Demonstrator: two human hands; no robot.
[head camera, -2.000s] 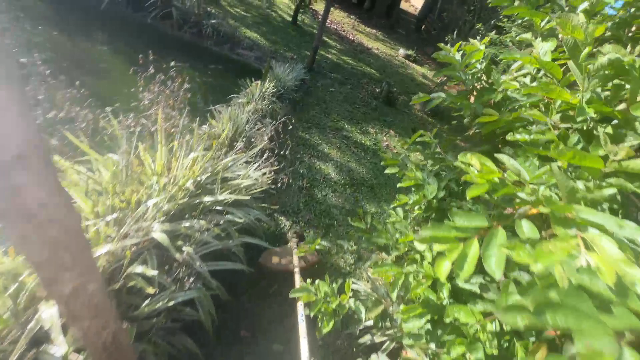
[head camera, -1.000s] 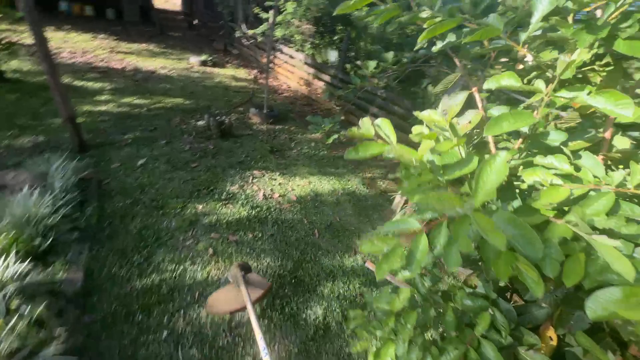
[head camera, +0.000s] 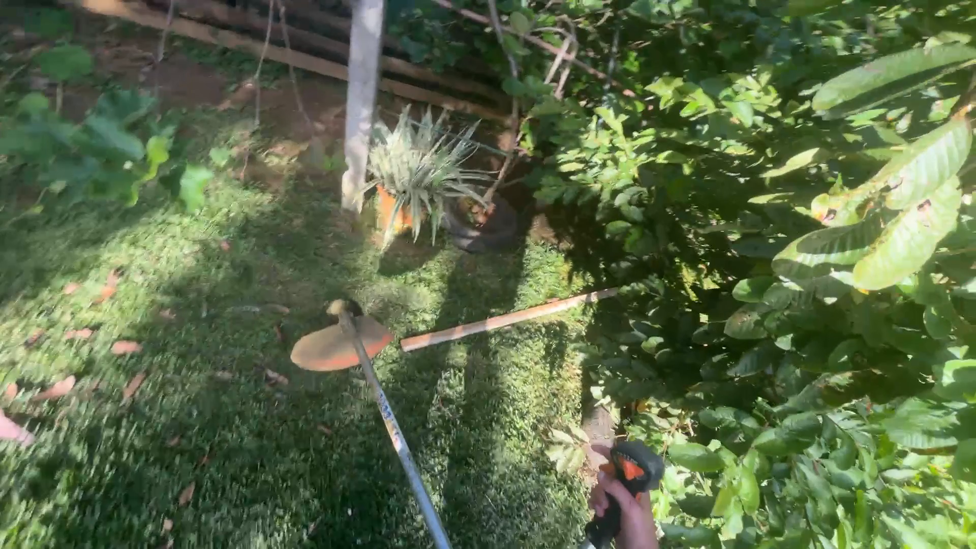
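Observation:
My right hand (head camera: 629, 511) is at the bottom, right of centre, closed around the black and orange control handle (head camera: 637, 465) of a string trimmer. The trimmer's metal shaft (head camera: 404, 450) runs up and left from the bottom edge. At its far end, the trimmer's orange-brown guard (head camera: 328, 347) is over the grass; the cutting line cannot be made out. A long, narrow wooden board (head camera: 511, 319) lies on the lawn just right of the guard. My left hand cannot be made out.
A grey post (head camera: 362, 99) stands beside a spiky plant (head camera: 423, 171) in an orange pot (head camera: 393, 210). A dark round planter (head camera: 480, 225) is next to it. Leafy bushes (head camera: 762, 366) fill the right side. Dry leaves (head camera: 126, 347) dot the grass. A blurred pink shape touches the left edge.
The view has swung strongly. The post, potted plant and board have come into view, and so has my right hand on the handle. The trimmer head is over a different patch of grass.

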